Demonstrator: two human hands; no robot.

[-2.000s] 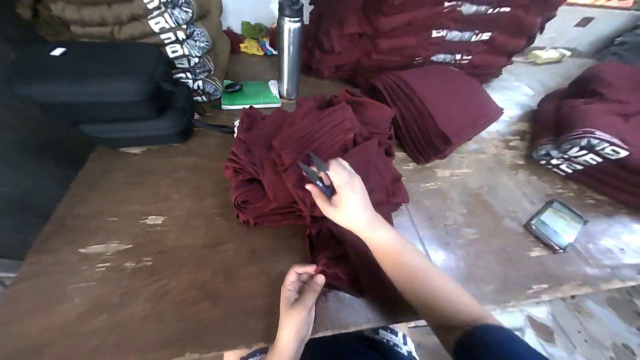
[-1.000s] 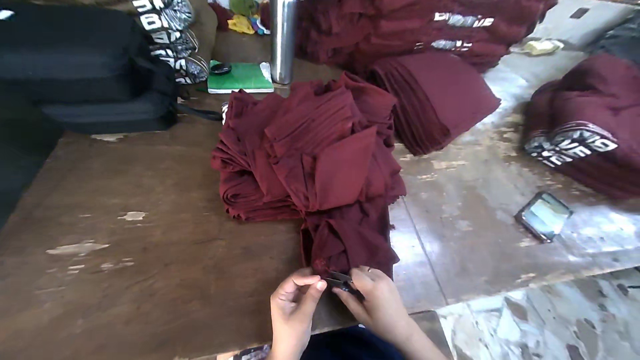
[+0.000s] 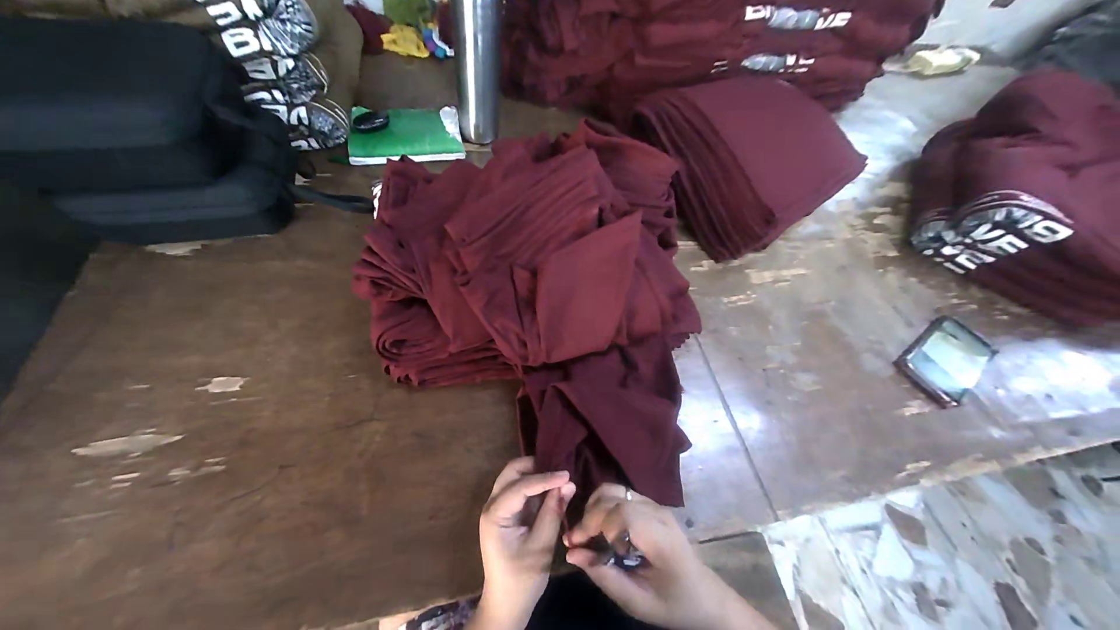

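Note:
A maroon fabric piece (image 3: 612, 420) hangs from the heap of maroon cloth (image 3: 525, 262) toward the table's front edge. At its lower end, my left hand (image 3: 523, 525) pinches the cloth's edge between thumb and forefinger. Close beside it on the right, my right hand (image 3: 634, 547) has its thumb and forefinger at the same edge. Its curled fingers hold the small thread snips (image 3: 623, 555), of which only a little shows; the blades are hidden.
Behind the heap stand a steel bottle (image 3: 478, 70) and a green notebook (image 3: 407, 136). Black bags (image 3: 166, 206) lie at the left. Folded maroon cloth (image 3: 752, 157) and a printed maroon bundle (image 3: 1032, 201) are to the right, with a phone-like object (image 3: 945, 360) nearer the front edge.
My right hand has come down from the heap to the hanging piece, beside my left hand. The snips, plainly visible at the heap earlier, are now mostly hidden in my right hand.

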